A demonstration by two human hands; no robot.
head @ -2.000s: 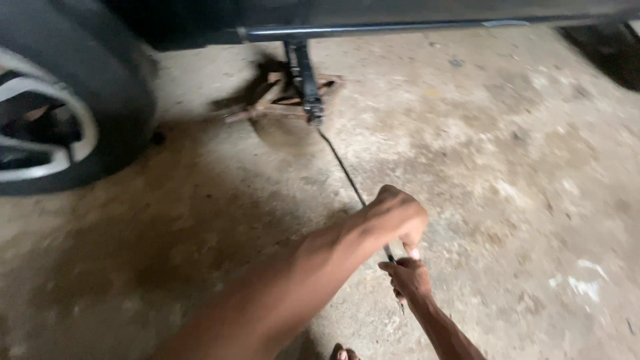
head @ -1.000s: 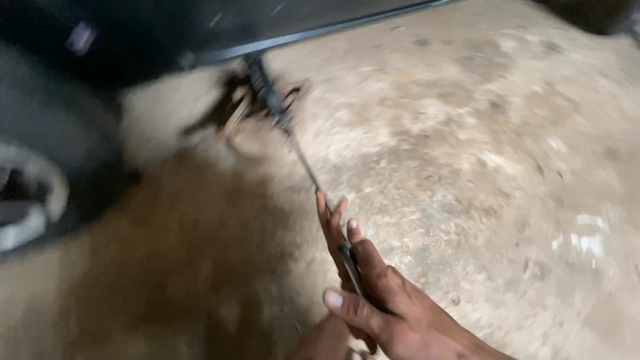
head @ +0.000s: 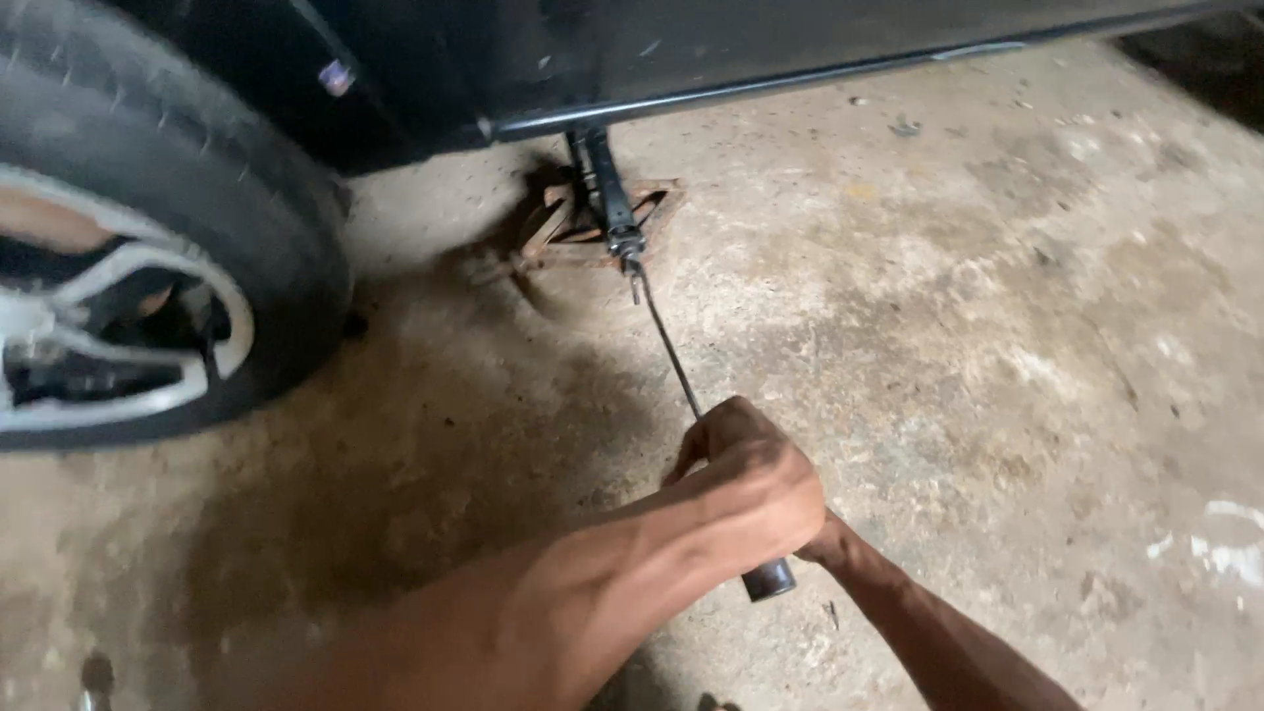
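A black scissor jack stands under the sill of a dark car, with a rusty metal frame around its foot. From the jack's near end a thin dark metal rod runs down to my hands. My left hand is curled over the rod, its forearm crossing from the lower left. Behind it is my right hand, with its fingers hidden, so its hold cannot be made out. A dark, wider cylindrical end of the bar sticks out below my hands.
A car wheel with a black tyre and a silver alloy rim is at the left. The car's sill runs across the top. Below is a stained concrete floor. A small metallic object lies at the lower left edge.
One second ago a hand was spread open beside the rod; now my left hand is closed over the rod, and my right hand is mostly hidden behind it. The jack still stands under the sill.
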